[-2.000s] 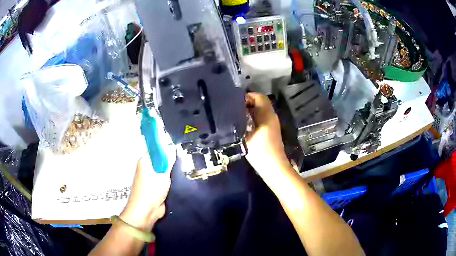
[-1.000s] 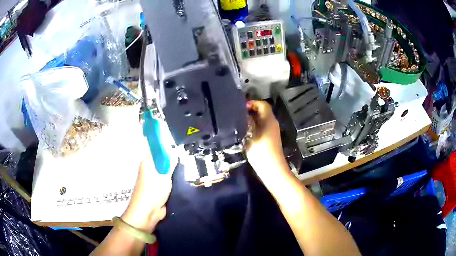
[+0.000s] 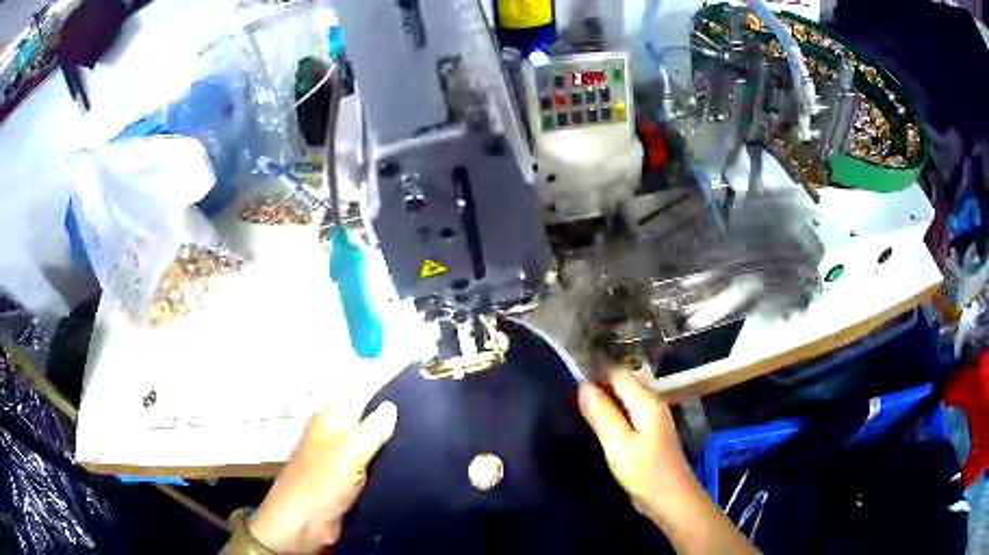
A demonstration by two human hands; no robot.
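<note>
The dark navy garment piece (image 3: 445, 477) is stretched between both hands in front of the machine head, with a pale strip along its right upper edge. A round shiny button (image 3: 486, 470) shows on the cloth. My left hand (image 3: 331, 466) grips the cloth's left edge, thumb on top. My right hand (image 3: 634, 434) grips the right edge by the pale strip. The grey machine head (image 3: 461, 217) stands above the cloth's far edge, with its metal clamp (image 3: 464, 345) just over or at that edge; exact contact is unclear.
A turquoise-handled tool (image 3: 356, 293) hangs left of the head. The button feed arm (image 3: 694, 287) at right is blurred. A green-rimmed feeder bowl (image 3: 876, 173), a control panel (image 3: 583, 98) and a bag of buttons (image 3: 141, 228) stand around. A blue basket (image 3: 781, 434) is below right.
Both hands have moved down towards me, the right one away from the head's side. The cloth is drawn back and the button now shows. The feed arm has swung left towards the head.
</note>
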